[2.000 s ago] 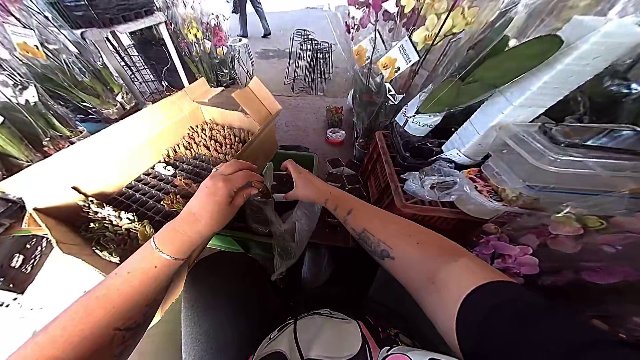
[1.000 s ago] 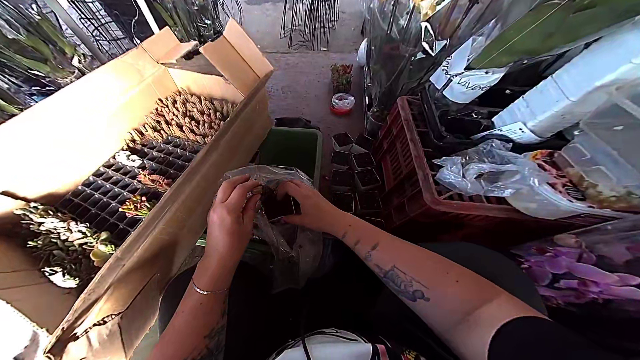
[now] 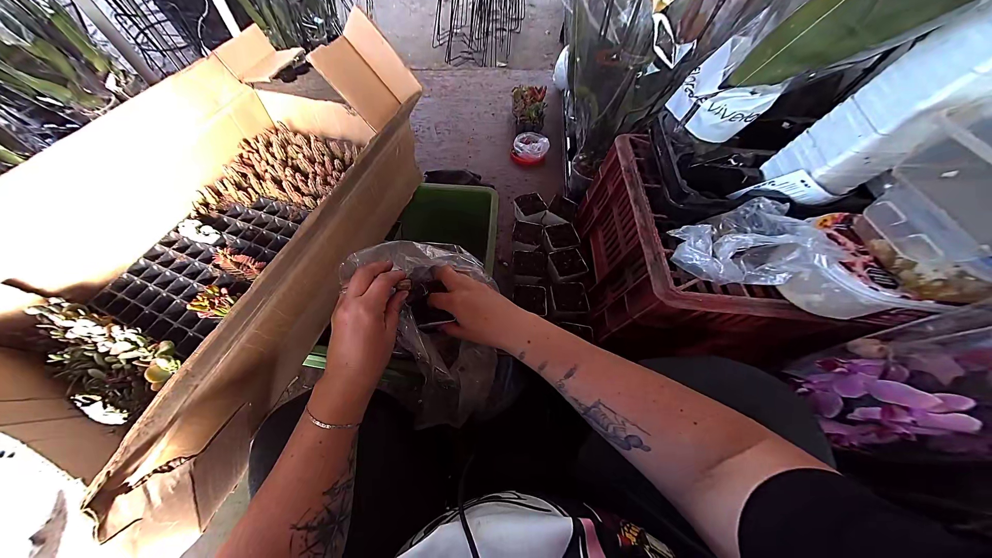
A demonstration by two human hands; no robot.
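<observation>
My left hand [image 3: 364, 318] is at the left side of the mouth of a clear plastic bag [image 3: 457, 372], its thumb and fingers closed near the rim of a small dark pot. My right hand [image 3: 473, 306] grips the right side of that small black plastic pot [image 3: 430, 310], which sits in the bag's opening. What fills the pot is too dark to tell. Left of my hands stands a long cardboard box [image 3: 310, 302] with a black cell tray [image 3: 194, 271], brownish succulent plugs [image 3: 287, 167] and green succulents [image 3: 101, 356] in it.
A green plastic bin [image 3: 453, 221] stands beyond the bag. Rows of small square pots [image 3: 546, 256] are on the ground beside a dark red crate [image 3: 632, 256] holding plastic bags and tubs. Farther off are a potted plant [image 3: 529, 107] and a red-based tub [image 3: 530, 149]. Pink orchids [image 3: 891, 395] are at right.
The view has tilted down and closer over the box and pots. My hands stay at the bag's mouth around the dark pot.
</observation>
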